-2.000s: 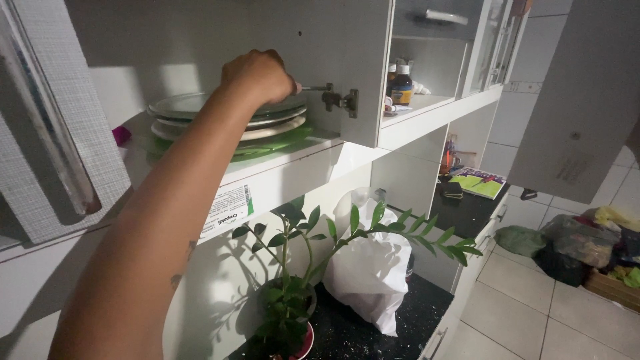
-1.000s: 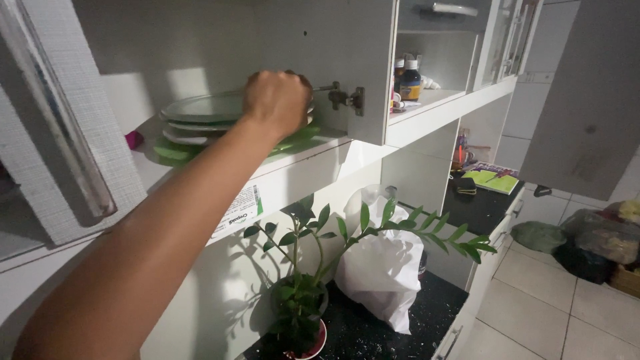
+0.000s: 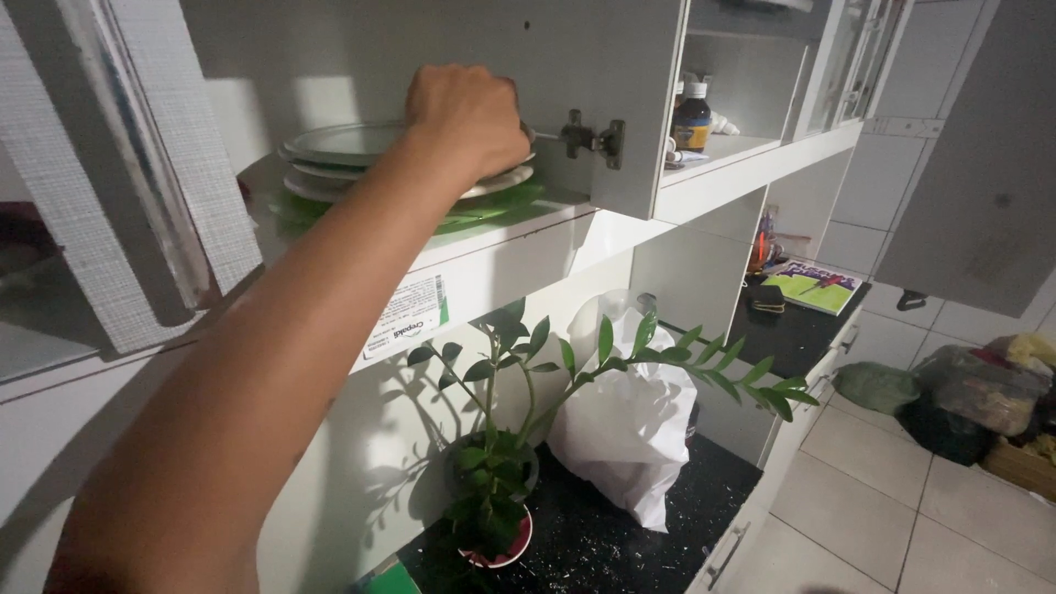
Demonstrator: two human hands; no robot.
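From the lower left my left hand (image 3: 466, 128) reaches into a wall cabinet, its fingers closed around a tool that looks like a screwdriver. Only the thin metal shaft (image 3: 546, 136) shows, pointing right to a metal hinge (image 3: 610, 143) on the cabinet's side panel; my fist hides the handle. Whether the tip sits in a screw, I cannot tell. Behind and below the hand, a stack of plates (image 3: 338, 143) rests on green glass plates (image 3: 495, 205) on the cabinet shelf. My right hand is out of view.
A cabinet door with a metal handle (image 3: 136, 148) stands at the left. Below are a potted plant (image 3: 495, 474) and a white bag (image 3: 631, 421) on a black counter (image 3: 577, 544). A dark bottle (image 3: 691, 120) stands in the right compartment. Filled bags (image 3: 978, 388) lie on the tiled floor.
My left fist has turned on the tool; part of the handle showed two seconds ago and is now hidden. The shaft still points at the hinge.
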